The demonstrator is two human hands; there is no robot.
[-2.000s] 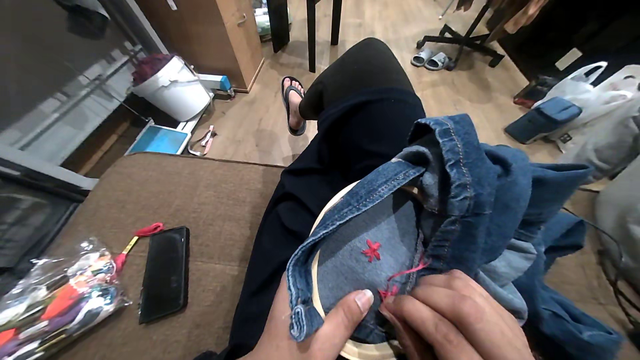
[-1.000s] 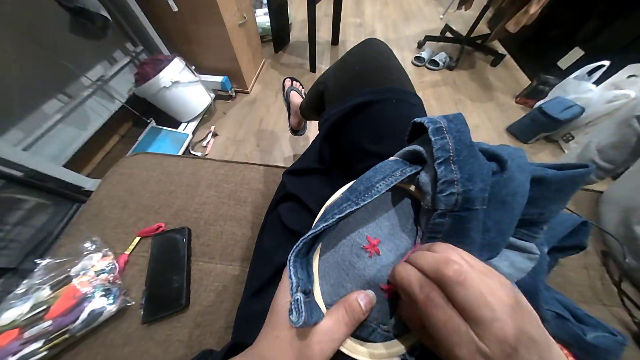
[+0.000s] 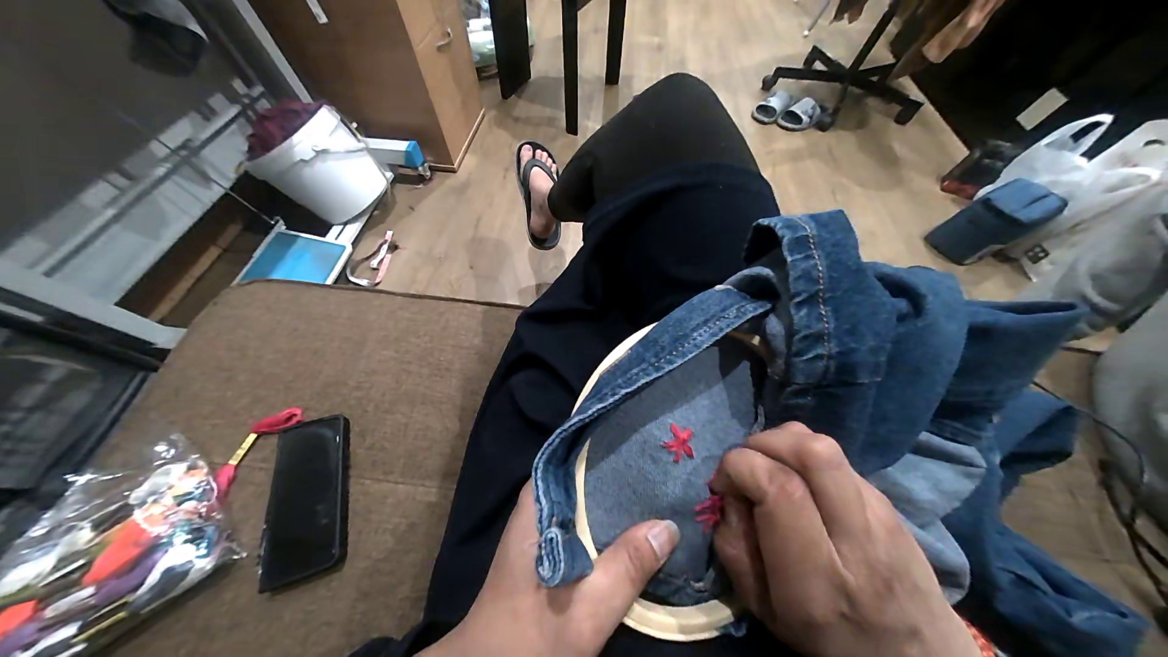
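Observation:
A blue denim garment (image 3: 821, 301) lies over my lap, part of it stretched in a pale embroidery hoop (image 3: 680, 620). On the stretched denim shows a red stitched star-like flower (image 3: 678, 443), with a pinkish-red stitched patch (image 3: 707, 511) below it, partly hidden by my fingers. My left hand (image 3: 584, 584) grips the hoop's lower left, thumb on the denim. Closed fingers of my right hand (image 3: 812, 529) touch the cloth beside the lower patch; whether they pinch a needle or thread cannot be seen.
On the brown cushioned seat (image 3: 392, 365) at left lie a black phone (image 3: 306, 502), a red thread skein (image 3: 234, 452) and a clear bag of coloured threads (image 3: 119, 547). Beyond stand a white bucket (image 3: 324, 169) and a wooden cabinet (image 3: 401, 73). Plastic bags (image 3: 1086, 173) sit at right.
Two seconds ago a loose pink thread showed by my right fingers; now it is not visible. My right hand has moved over the cloth and turned. The left hand keeps its hold on the hoop.

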